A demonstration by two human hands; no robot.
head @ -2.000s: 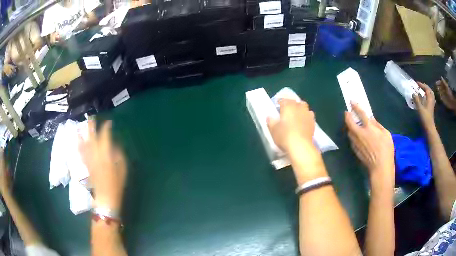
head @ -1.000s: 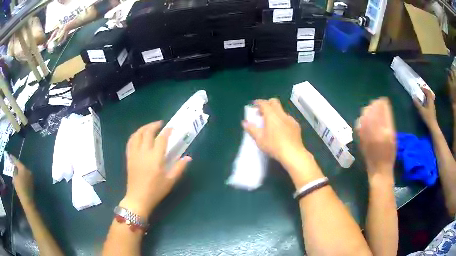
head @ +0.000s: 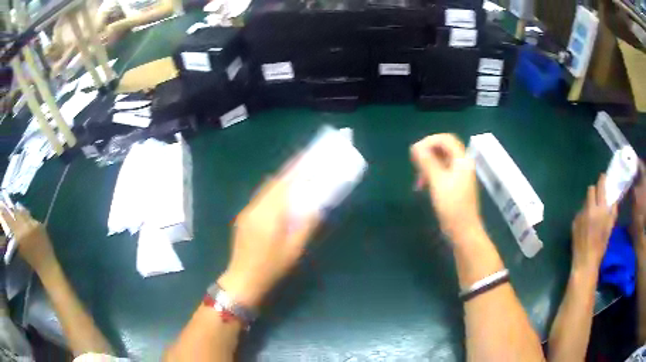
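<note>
My left hand (head: pixel 269 230) is closed around a blurred white item (head: pixel 326 173) in the middle, held over the table. Whether it is a box, a wrapped device or both together cannot be told. My right hand (head: pixel 450 177) is to its right, fingers curled, with nothing visible in it. A slim white retail box (head: pixel 504 184) lies just right of my right hand, its near end flap (head: pixel 528 242) sticking out. At the left lie white wrapped bundles (head: pixel 142 187) beside another white box (head: pixel 187 191).
Black boxes (head: pixel 329 60) form a wall at the back. A blue bin (head: pixel 540 69) stands beyond it at right. At far right, another person's hands (head: pixel 593 212) hold a white item above a blue cloth (head: pixel 618 265). Another person's hand (head: pixel 32 237) is at far left.
The view has shifted left. My right hand, which held a white wrapped bundle, has let it go. My left hand still holds white goods, now raised and turned.
</note>
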